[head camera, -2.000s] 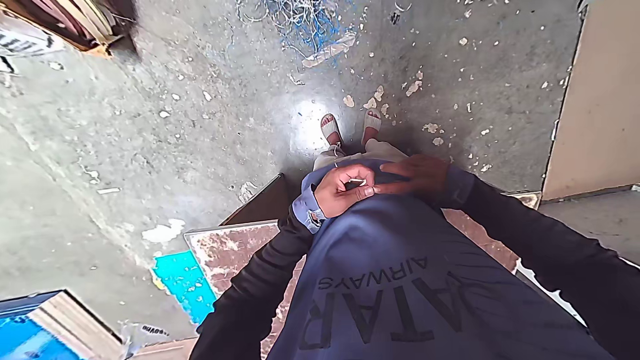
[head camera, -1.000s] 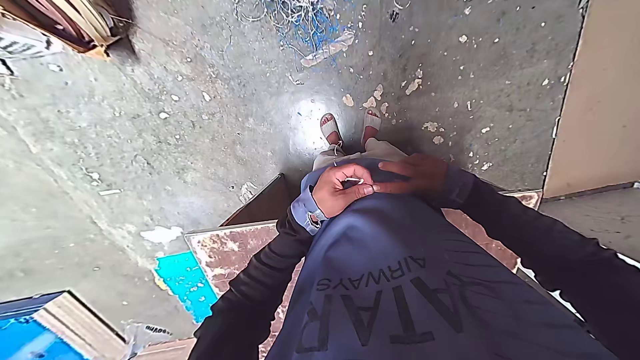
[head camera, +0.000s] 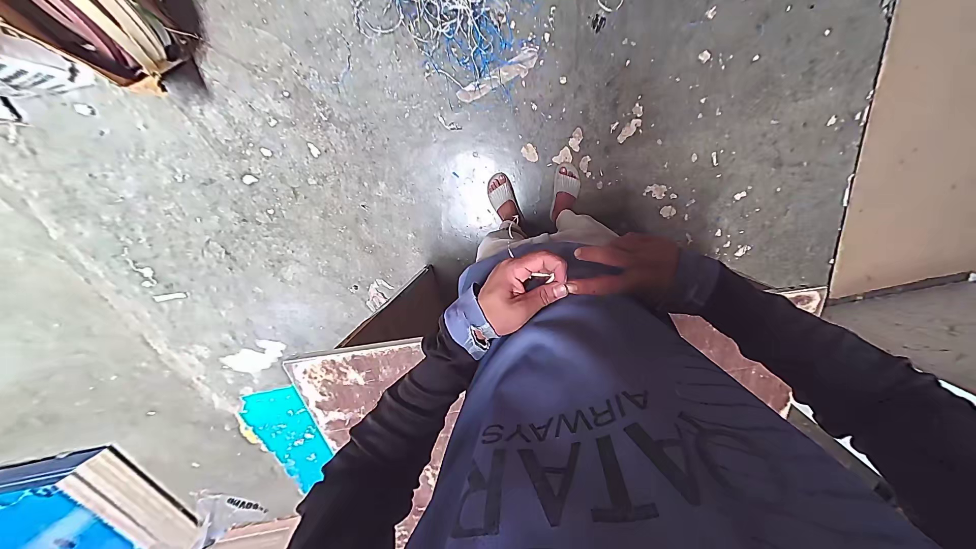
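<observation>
My left hand (head camera: 522, 293) is curled in front of my waist, thumb and fingertip nearly meeting in a ring. A thin white cord (head camera: 512, 229) hangs by its fingers, and a small pale bit shows inside the ring; whether the hand grips the cord cannot be told. Close beside it, my right hand (head camera: 629, 267) lies palm down over the lower part of the dark blue shirt (head camera: 587, 381), its fingers reaching to the left thumb. What its fingertips hold, if anything, is hidden. The shirt bears large printed lettering.
Tangled white and blue string (head camera: 465, 38) lies on the concrete floor (head camera: 305, 213) ahead of my feet. A worn reddish-brown board (head camera: 351, 381) is behind me, beside a turquoise sheet (head camera: 286, 435). Stacked material (head camera: 114, 30) stands at upper left, a beige panel (head camera: 907, 152) at right.
</observation>
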